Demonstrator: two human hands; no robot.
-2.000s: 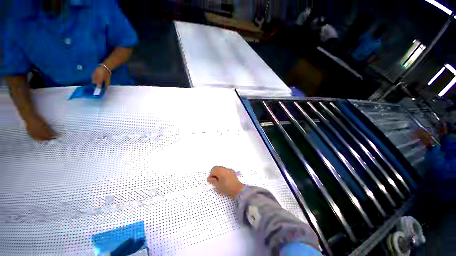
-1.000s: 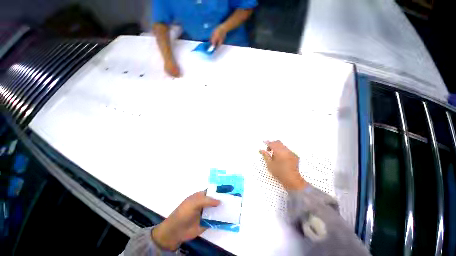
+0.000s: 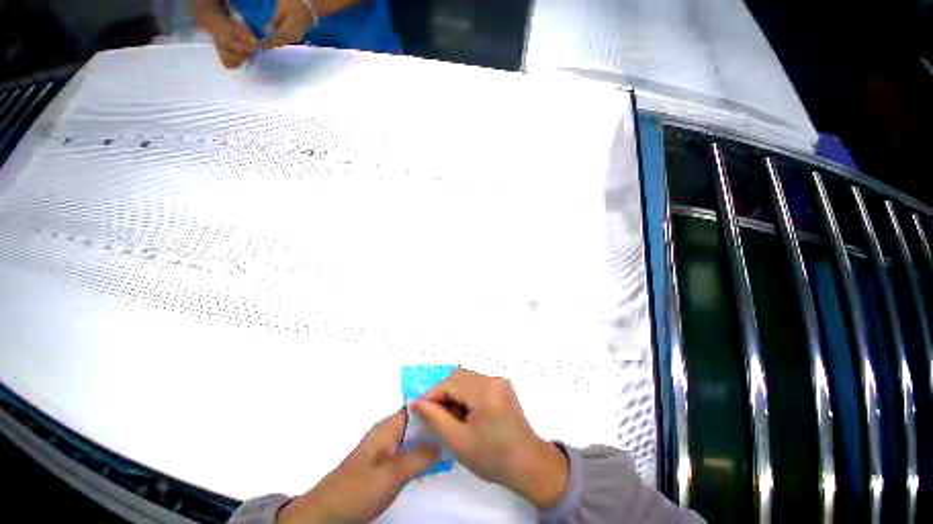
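The large white dotted panel (image 3: 307,338) lies in front of me. My left hand (image 3: 360,473) is near the bottom centre and holds a bright blue film pouch (image 3: 428,379) with a pale sheet on it, above the panel. My right hand (image 3: 489,430) is over the pouch, its thumb and index finger pinched together at the pale sheet. Whether a small piece is between those fingertips cannot be told. The fingers hide most of the pouch.
Metal rollers (image 3: 752,348) in a frame with a blue edge strip (image 3: 655,235) run along the right. Another white panel (image 3: 665,51) is at the top. A coworker's hands (image 3: 256,36) hold something blue over the panel's far edge. More rollers show at the far left.
My right hand has moved from the panel surface down and left to the pouch in my left hand. The coworker's two hands have come together. The camera view has shifted.
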